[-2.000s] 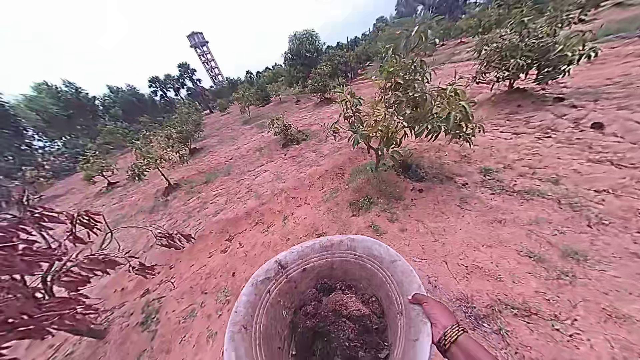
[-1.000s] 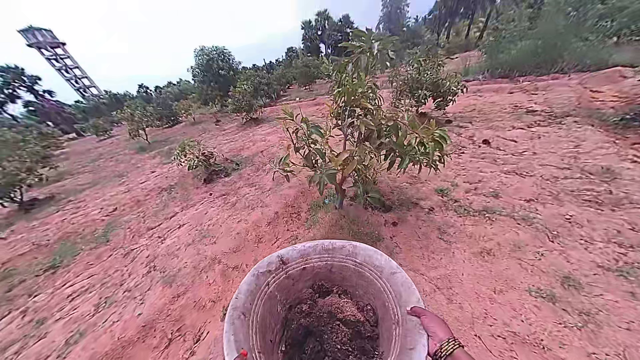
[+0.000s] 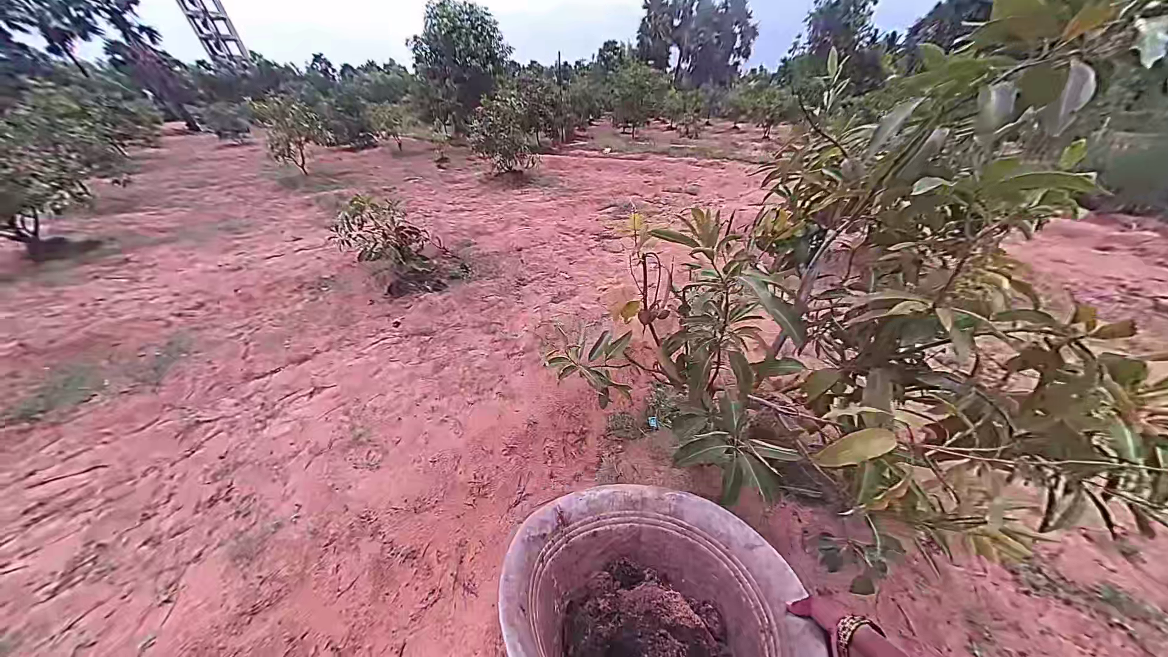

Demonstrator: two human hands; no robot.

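A round, pale plastic tub (image 3: 602, 500) with a wide ridged rim is at the bottom of the head view. Dark, crumbly soil or manure (image 3: 643, 613) lies inside it. My right hand (image 3: 826, 613), with patterned bangles at the wrist, grips the tub's rim on its right side. The fingers under the rim are hidden. My left hand is out of the frame. Just beyond the tub and to its right stands a leafy young tree (image 3: 876, 319), its lower leaves close to the rim.
Reddish bare ground (image 3: 347, 456) spreads ahead and to the left, with thin grass patches. A small bush (image 3: 388, 233) grows ahead on the left. More young trees (image 3: 290, 130) stand farther back, and a lattice tower (image 3: 212, 29) rises at the upper left.
The tree ahead is now much nearer and at the right of the view. The view has also turned. My right hand keeps its grip on the tub's rim.
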